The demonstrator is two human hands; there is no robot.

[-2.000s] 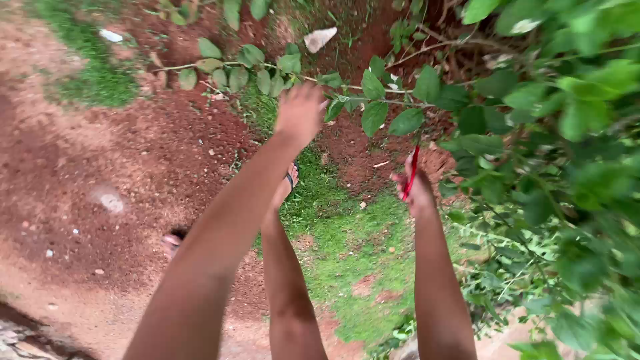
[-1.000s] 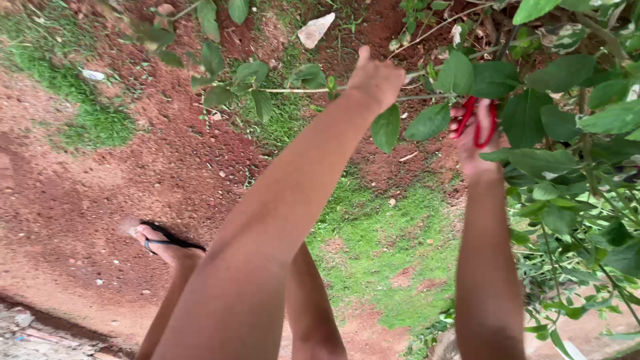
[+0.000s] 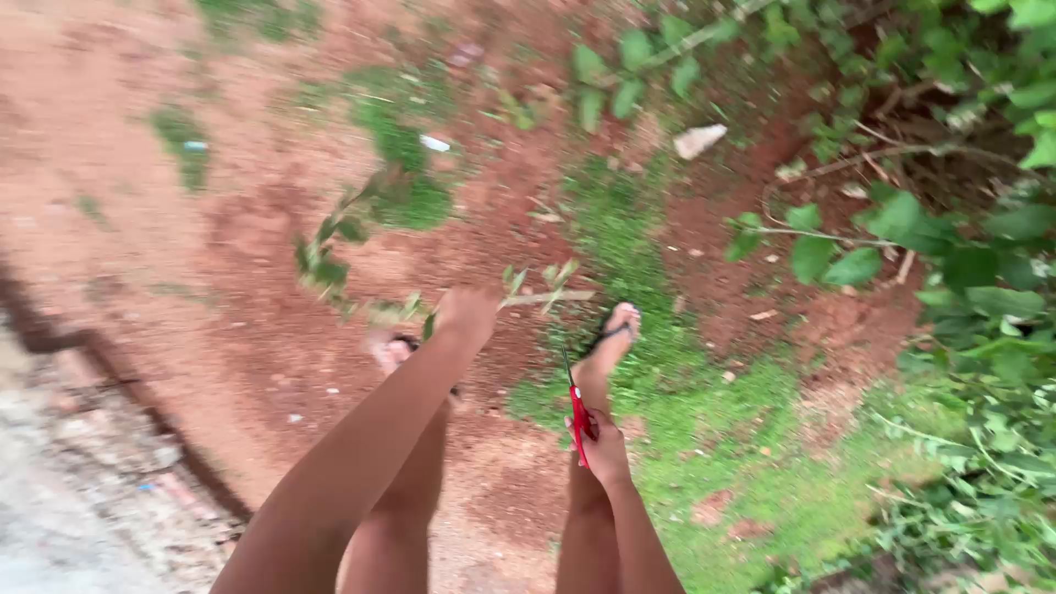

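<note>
A leafy cut branch (image 3: 544,298) is in my left hand (image 3: 467,318), its bare end pointing right and its leafy part trailing to the left, blurred. Lower and to the right, my right hand (image 3: 602,445) holds red-handled scissors (image 3: 581,417), blades pointing up and slightly left. The scissors are apart from the branch. Whether their blades are parted is hard to tell.
A leafy bush (image 3: 990,280) fills the right side, with one twig (image 3: 833,238) reaching left. A pale stone (image 3: 700,141) lies on red soil. My sandalled foot (image 3: 617,330) rests on grass. Broken masonry (image 3: 107,462) borders the lower left.
The branch, attached at the bush a second ago, is now free in my left hand and away from it. My right hand with the scissors has drawn back from the leaves. The view has shifted left.
</note>
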